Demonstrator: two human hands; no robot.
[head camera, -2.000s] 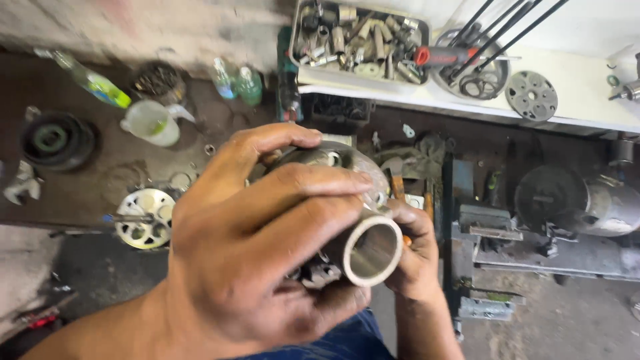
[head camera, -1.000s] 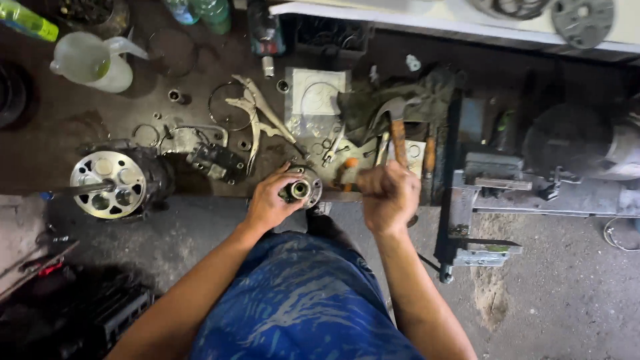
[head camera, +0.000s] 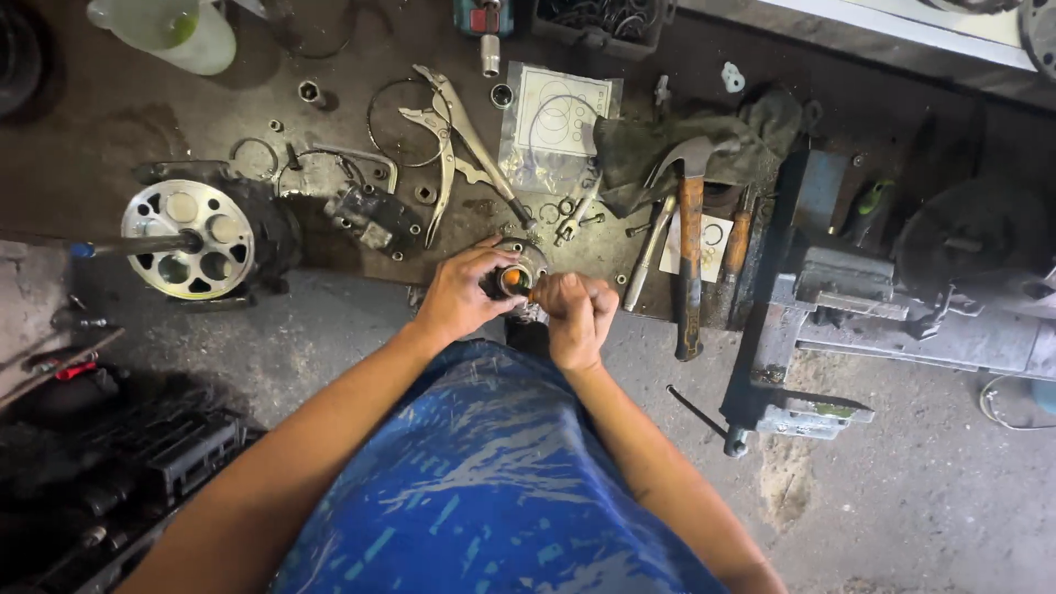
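My left hand (head camera: 466, 289) grips a round metal housing (head camera: 518, 257) with a short tubular neck, at the front edge of the workbench. My right hand (head camera: 577, 309) is closed on a small tool, mostly hidden by the fingers, whose thin end points to the neck's opening. Something orange (head camera: 516, 279) shows at that opening; whether it belongs to the tool I cannot tell. Behind the hands lie locking pliers (head camera: 470, 136) and a plastic bag of sealing rings (head camera: 561, 124). To the right, a claw hammer (head camera: 691, 239) lies partly over the bench edge.
A bench vise (head camera: 833, 289) stands at the right. On the left of the workbench (head camera: 371, 262) are a compressor part with a round holed plate (head camera: 188, 239) and a dark metal block (head camera: 375, 219). A plastic jug (head camera: 177, 33) and a box of rings (head camera: 606, 25) stand farther back.
My right hand has come from beside the hammer handle to the housing's neck. Two seconds ago both hands held a metal part with a tubular end close to the camera. The view has shifted.
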